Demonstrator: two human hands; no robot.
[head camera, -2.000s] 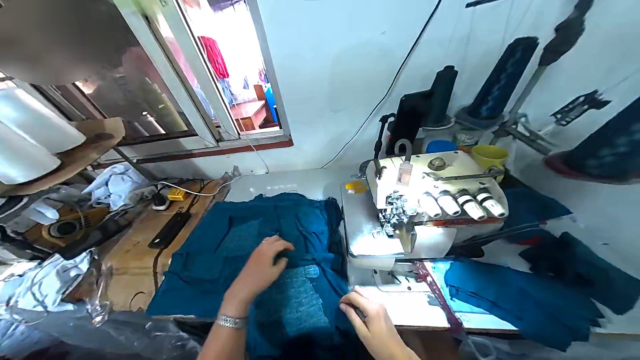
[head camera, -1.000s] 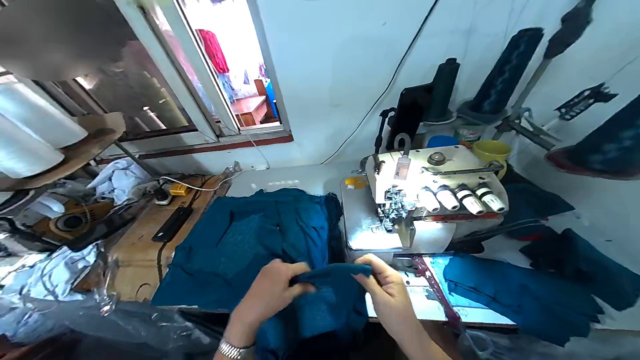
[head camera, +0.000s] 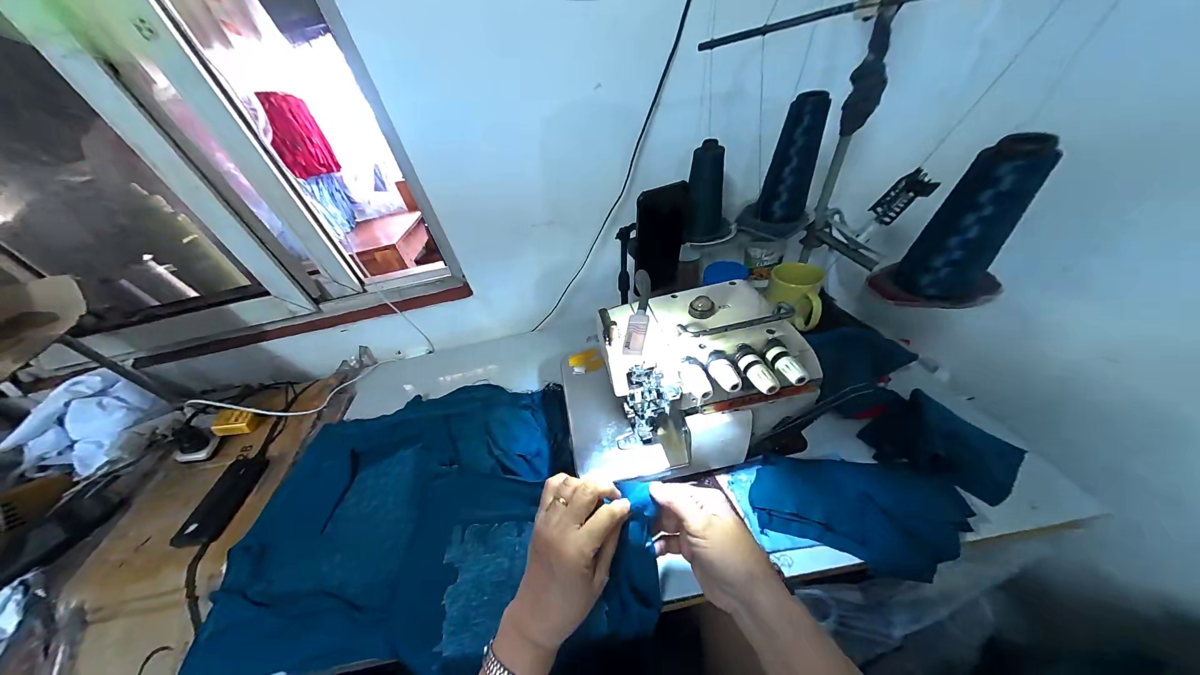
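A large teal knit fabric piece lies left of the overlock sewing machine, and part of it is held up just in front of the machine. My left hand, with a ring and a metal watch band, pinches the fabric's edge. My right hand pinches the same edge a short way to the right. Both hands are near the lit needle and presser foot area, below it in view. The fingertips partly hide the held edge. Folded teal fabric pieces rest right of my right hand.
Thread cones stand behind and right of the machine, beside a yellow mug and a phone. A black power strip lies on the wooden table at left. White cloth is heaped near the window.
Two seconds ago my hands were apart on the fabric; then they lifted an edge between them. Now they hold it closer to the machine's needle area. The view has shifted.
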